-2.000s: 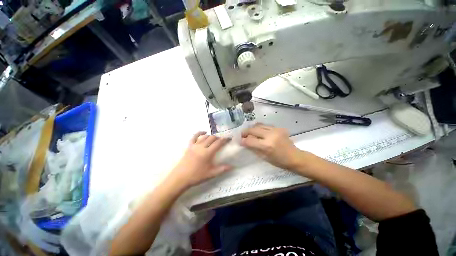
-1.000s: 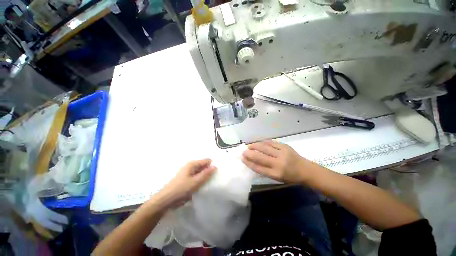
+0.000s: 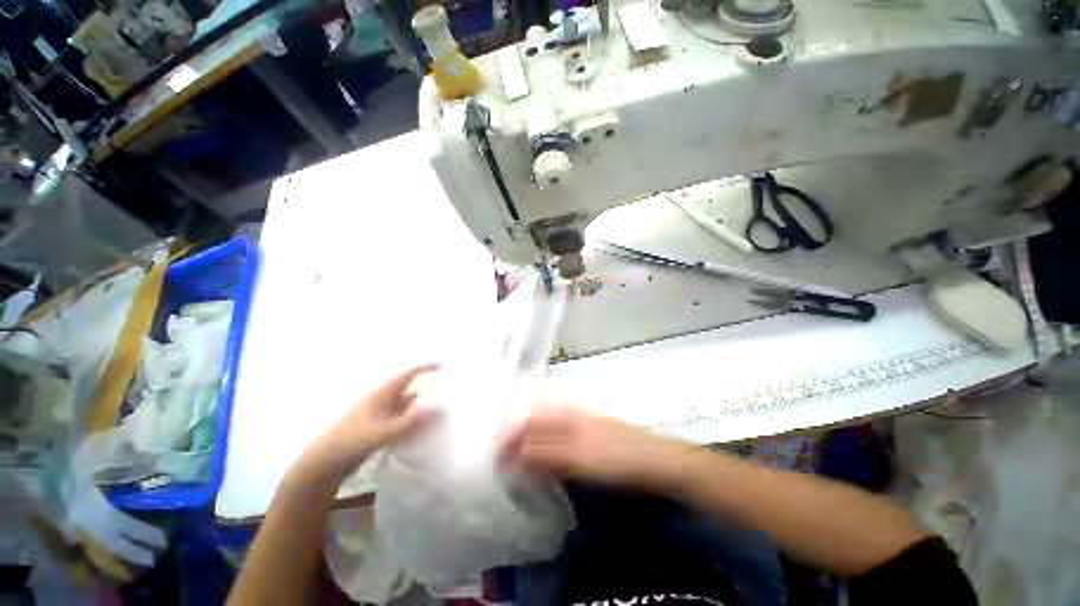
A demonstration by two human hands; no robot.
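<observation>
A white, slightly sheer garment piece [image 3: 474,509] runs from the presser foot and needle [image 3: 546,275] down over the table's front edge to my lap. My left hand [image 3: 397,414] holds the cloth's left side near the table edge, fingers bent. My right hand [image 3: 563,444] is blurred and holds the cloth's right side with its fingertips. A narrow strip of the cloth lies on the machine bed up to the foot. The overexposed white hides the cloth's edges and any seam.
The cream sewing machine head [image 3: 734,107] stands above the table [image 3: 344,272]. Right of the needle lie black-handled scissors [image 3: 788,216], a white stick [image 3: 713,225], a long pen [image 3: 758,279] and thread snips [image 3: 829,305]. A blue basket [image 3: 240,355] with pale cloth stands left.
The cloth has moved up to the presser foot and now stretches from it towards me. Both hands have moved left, and my right hand has come down closer to my body.
</observation>
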